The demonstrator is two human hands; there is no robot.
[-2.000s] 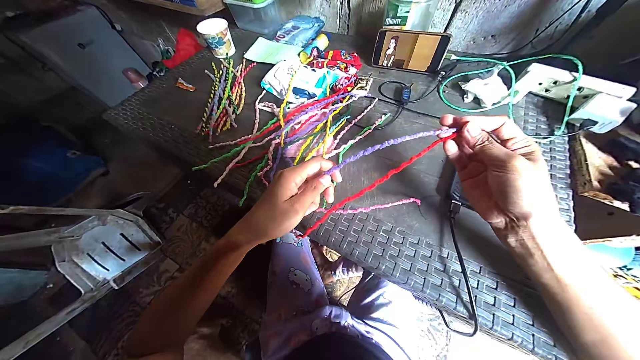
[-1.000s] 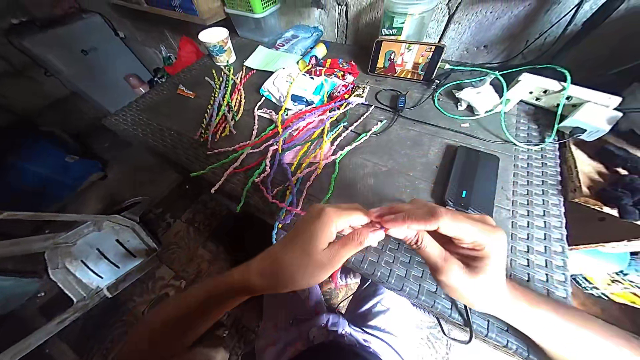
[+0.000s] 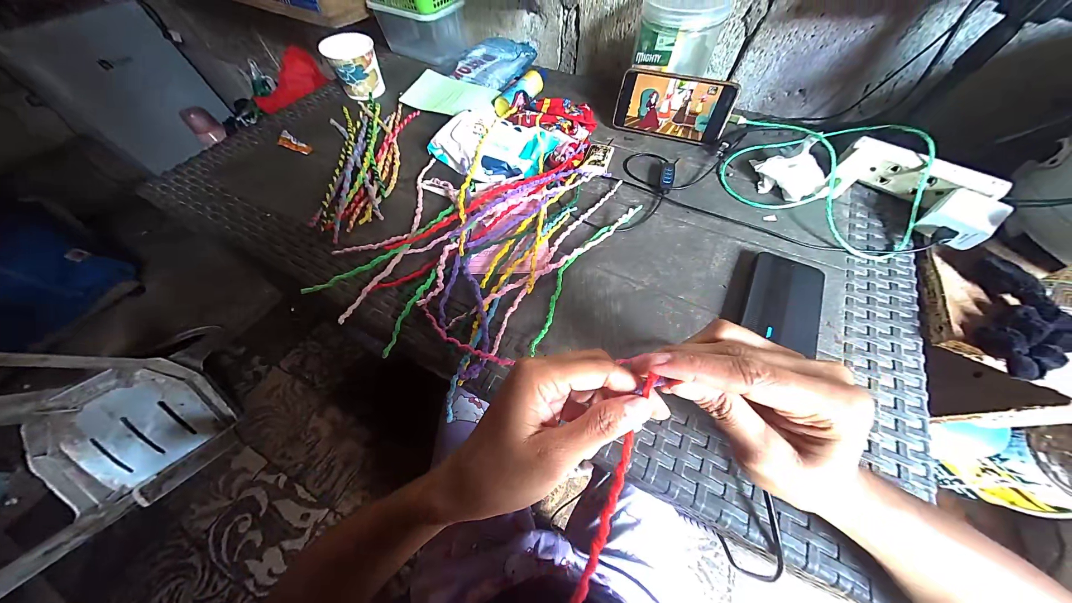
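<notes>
A red twisted cord (image 3: 614, 494) hangs down toward my lap from between my hands. My left hand (image 3: 565, 419) pinches it near its top with thumb and fingers. My right hand (image 3: 766, 402) meets the left at the fingertips, gripping the same cord where a bit of purple shows; the exact crossing there is partly hidden by my fingers. Beyond them, a loose pile of colored twisted cords (image 3: 494, 243) spreads over the table, in pink, green, yellow, purple and red. A smaller bundle of short twisted cords (image 3: 364, 167) lies farther left.
The dark table (image 3: 662, 285) has a woven edge. On it are a paper cup (image 3: 352, 65), a wipes pack (image 3: 494, 144), a propped phone (image 3: 677, 105), a black power bank (image 3: 783, 301), green and black cables, and a power strip (image 3: 934, 174). A chair (image 3: 138, 435) stands at left.
My hands, apart two seconds ago with purple and red cords stretched between them, have come together at the fingertips. The power bank, earlier mostly behind my right hand, is now in view.
</notes>
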